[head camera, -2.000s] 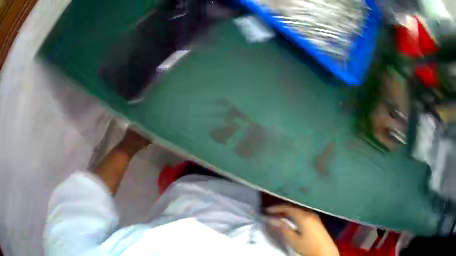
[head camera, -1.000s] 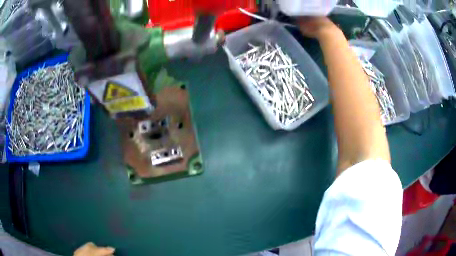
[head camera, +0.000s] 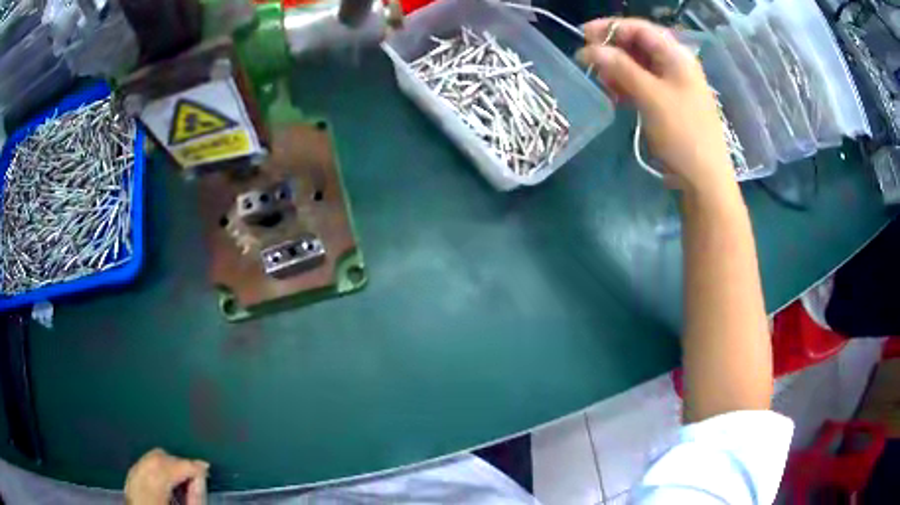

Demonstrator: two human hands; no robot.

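Note:
My right hand (head camera: 656,84) is raised at the upper right, between two clear boxes, with its thumb and fingers pinched on a thin white cord (head camera: 546,17). The cord curves down beside the wrist. My left hand (head camera: 166,477) is at the table's front edge, lower left, cut off by the picture's bottom. Its fingers are curled and a dark bit shows between them, so its grip is unclear. The clear plastic box (head camera: 599,107) holds slim silvery metal parts (head camera: 508,104).
A green hand press stands left, with a warning label (head camera: 202,123). Two steel fixture blocks (head camera: 293,255) lie apart on its brown base plate (head camera: 331,212). A blue tray (head camera: 137,212) of slim parts is far left. Clear sleeves (head camera: 789,84) stand at the right. A dark flat object (head camera: 20,385) lies lower left.
The view has shifted. My right hand, earlier reaching behind the boxes with its fingers hidden, is now nearer and pinching the cord. My left hand remains at the front edge.

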